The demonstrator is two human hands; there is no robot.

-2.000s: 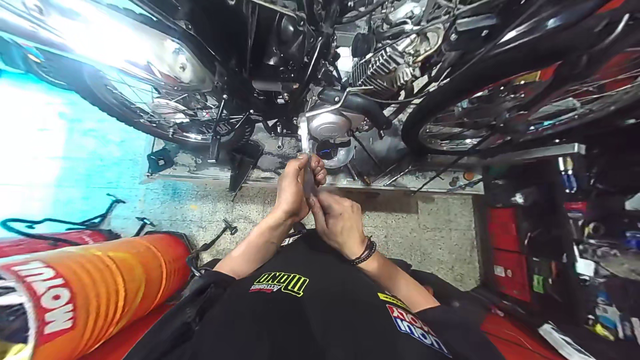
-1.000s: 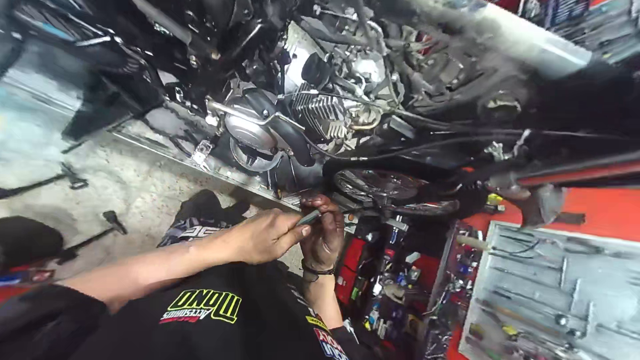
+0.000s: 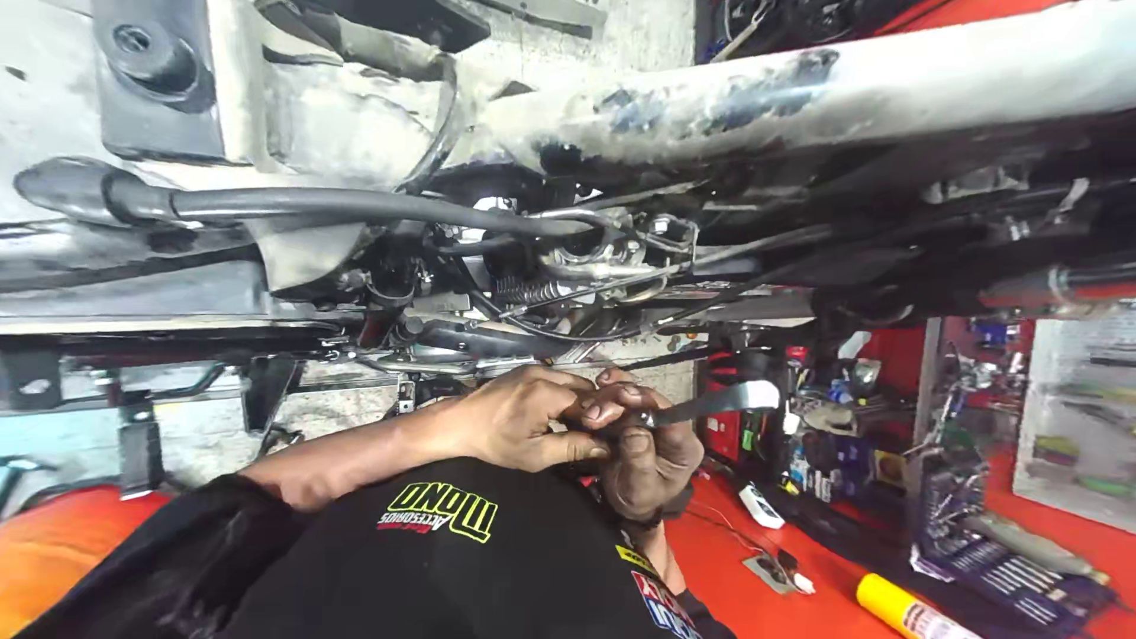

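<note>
A narrow metal bar (image 3: 714, 403) with a flat, rounded, shiny end sticks out to the right of my right hand (image 3: 648, 457), whose thumb and fingers are closed on it. My left hand (image 3: 524, 422) comes in from the left, its curled fingers and thumb against the right-hand fingers. Whether the left fingers grip the bar's hidden inner end cannot be told. Just beyond both hands is a motorcycle's underside, with a coil spring (image 3: 528, 291), cables and a thick black hose (image 3: 382, 209).
A large pale tube (image 3: 799, 89) crosses the top of the view. At the lower right, a yellow container (image 3: 910, 608), a white power strip (image 3: 761, 506) and a blue tray of tools (image 3: 1021, 577) are on or near a red surface. A cluttered shelf (image 3: 825, 426) stands behind them.
The view has swung and come much closer to the motorcycle. The hands have stayed together; the bar's shiny end now points right, out of the right hand.
</note>
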